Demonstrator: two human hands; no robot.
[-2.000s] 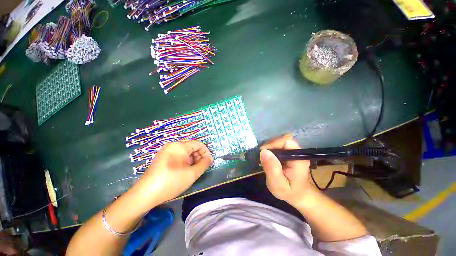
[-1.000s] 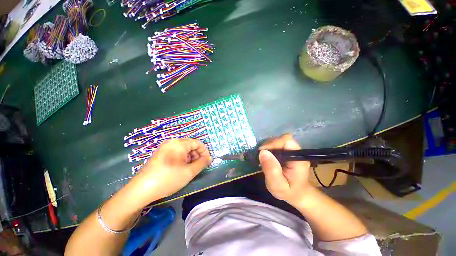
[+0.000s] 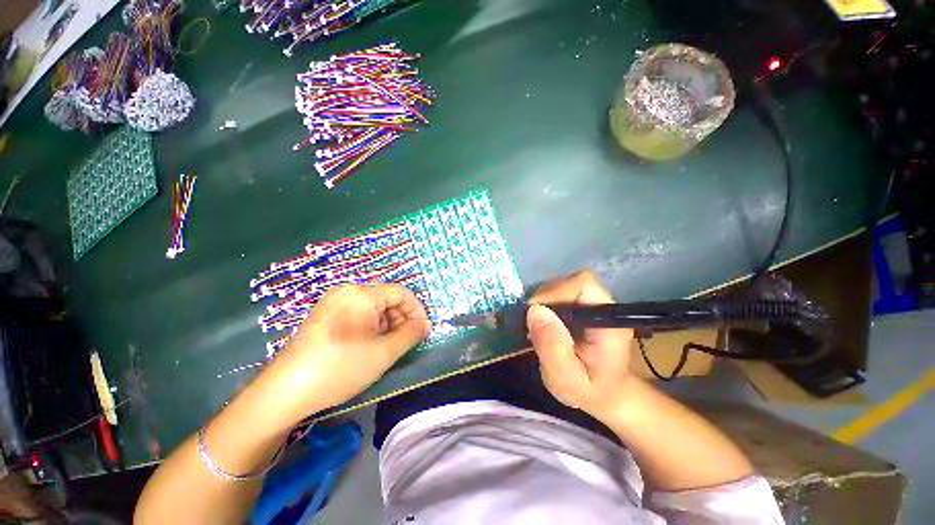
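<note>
The light-green PCB panel (image 3: 466, 241) lies at the near edge of the bench, its left part covered by multi-colour wire leads (image 3: 297, 269) with white plugs. My left hand (image 3: 367, 326) rests over the panel's near part, its fingers pinched together; what they pinch is hidden. My right hand (image 3: 582, 344) holds the black soldering iron (image 3: 656, 314) level, its tip pointing left at the panel's near edge, close to my left fingertips. A thin silvery line shows left of my left hand. Whether the tip touches a board is too small to tell.
A wire pile (image 3: 359, 108) lies mid-bench, with wired panels (image 3: 308, 15) beyond. A bare panel (image 3: 113, 192), small wire group (image 3: 180, 215) and bundled leads (image 3: 159, 101) are left. A crumbly-filled pot (image 3: 672, 103) stands upper right; the iron's cord hangs off the near edge. A red-handled tool (image 3: 107, 436) lies lower left.
The view has shifted slightly, moving bench items a little left and up. A red light now shows at upper right. Both hands keep nearly the same pose, with the iron's tip still at the panel.
</note>
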